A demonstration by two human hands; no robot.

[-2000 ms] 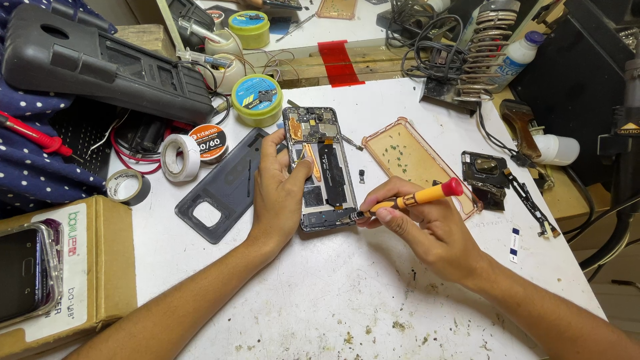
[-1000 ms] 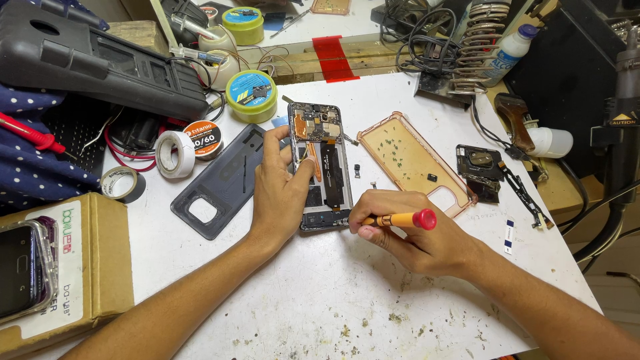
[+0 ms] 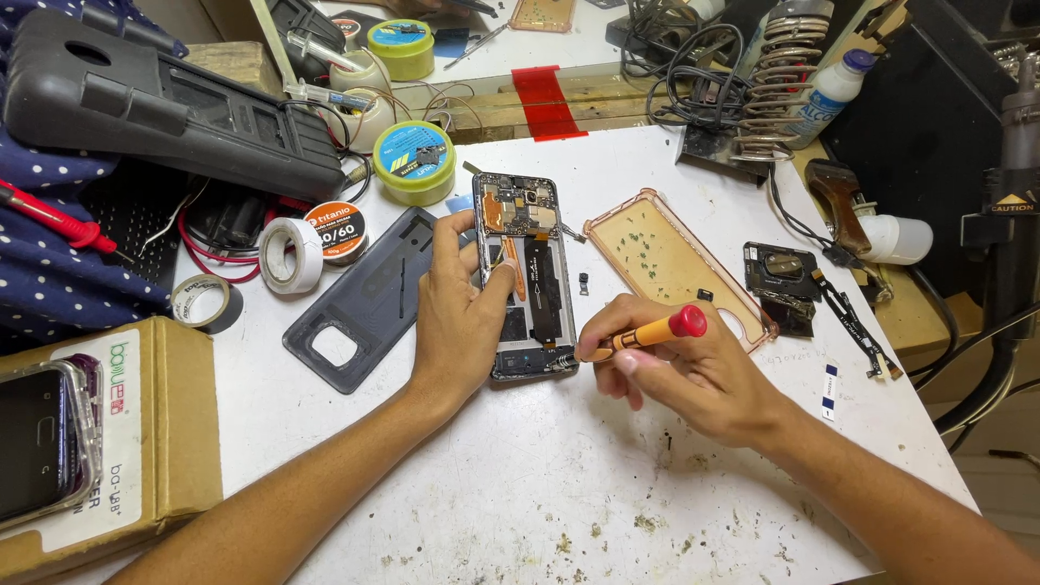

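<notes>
My left hand [image 3: 459,313] grips the left edge of an opened smartphone [image 3: 520,276], its thumb over the frame. The phone shows its circuit board at the top and a black flex cable down the middle. In my right hand [image 3: 682,366] is a precision screwdriver [image 3: 642,335] with an orange handle and a red cap. Its tip is at the phone's lower right part; whether it sits in a screw I cannot tell. A dark phone back cover [image 3: 366,301] lies left of the phone, partly behind my left hand. A small camera module [image 3: 583,283] lies just right of the phone.
A clear phone case [image 3: 674,260] holding small screws lies at right, beside dark phone parts [image 3: 780,272] and flex cables [image 3: 853,317]. Tape rolls [image 3: 290,256], a solder spool [image 3: 337,231] and a paste tub [image 3: 414,162] stand at left. A soldering iron stand [image 3: 772,89] is at back right.
The screwdriver in my right hand has shifted along the phone's lower edge and changed its tilt. My left hand keeps its hold on the phone.
</notes>
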